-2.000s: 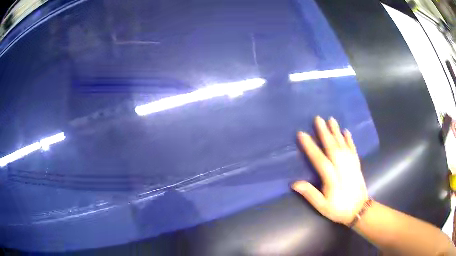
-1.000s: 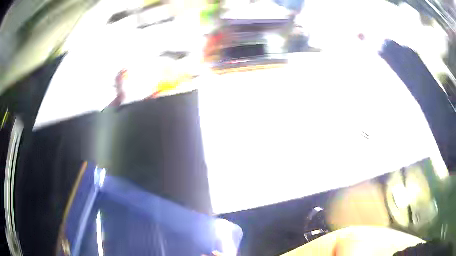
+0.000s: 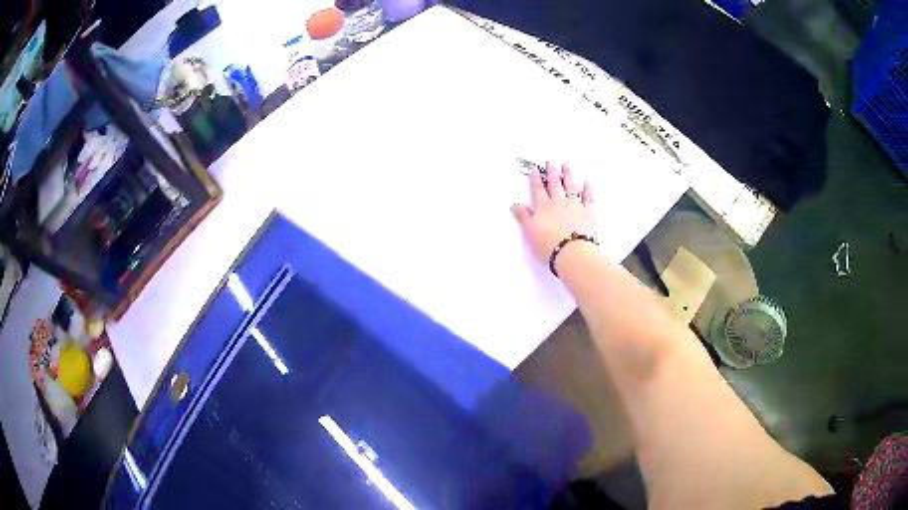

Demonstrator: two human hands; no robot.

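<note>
My right hand (image 3: pixel 560 204) is over the white worktable (image 3: pixel 428 169), palm down with fingers apart. A small dark object, perhaps thread snips (image 3: pixel 527 163), lies at its fingertips; part of it may be hidden under the fingers, and I cannot tell if they touch. The glossy blue sewing template (image 3: pixel 329 369) fills the lower left, its upper corner over the white table and dark fabric visible through it. My left hand is out of the picture.
A dark-framed stand (image 3: pixel 149 189) is at the left, bottles (image 3: pixel 302 72) at the back. Black fabric (image 3: pixel 697 80) lies beyond printed cardboard (image 3: pixel 637 120). A round fan-like grille (image 3: pixel 754 331) is right of my forearm.
The view has swung from the template to the white table. My right hand has left the template's edge and is now over the white table by the small dark object.
</note>
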